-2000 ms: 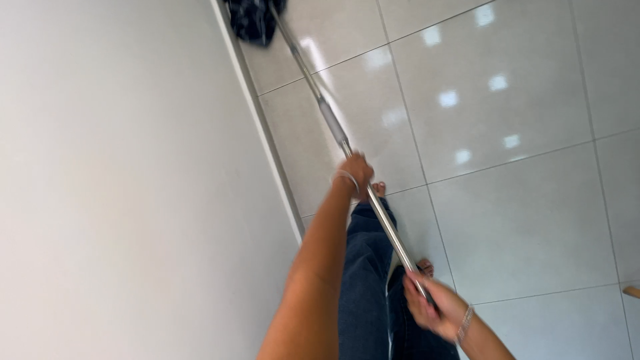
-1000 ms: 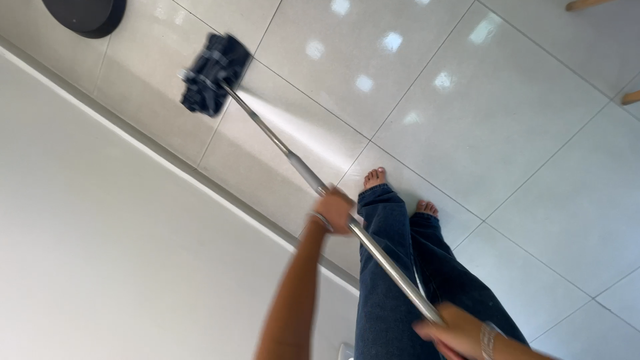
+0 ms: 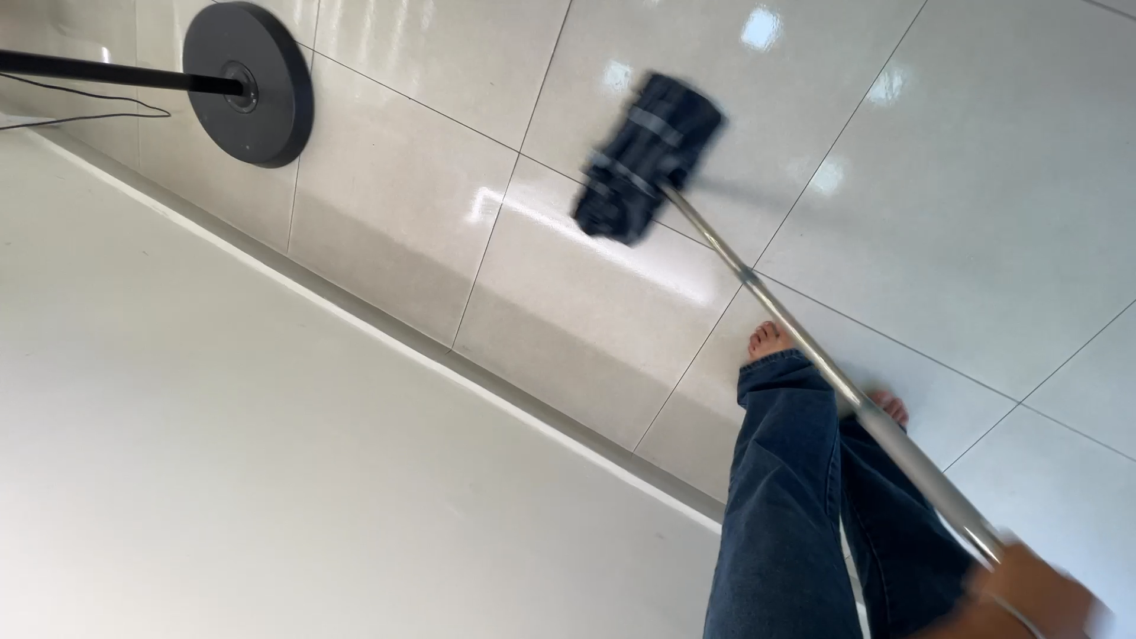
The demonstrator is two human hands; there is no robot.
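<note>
A flat mop's dark blue, pale-striped cloth head [image 3: 650,160] lies on the tiled floor at upper centre, blurred. Its metal pole [image 3: 825,366] slants down to the lower right, passing over my feet. At the bottom right corner my left hand [image 3: 1034,586], blurred and with a thin bracelet at the wrist, is closed around the pole. The pole's upper end and my right hand are outside the picture.
A round black stand base [image 3: 248,84] with a black post [image 3: 124,71] is at the upper left, a thin cable [image 3: 89,117] beside it. A white wall [image 3: 311,426] with a baseboard [image 3: 390,327] fills the lower left. My bare foot [image 3: 769,341] is near the pole.
The mop head has moved away from the wall, out over the floor tiles. My left hand has shifted to the lower right of the view, and my right hand has left it. The view has turned.
</note>
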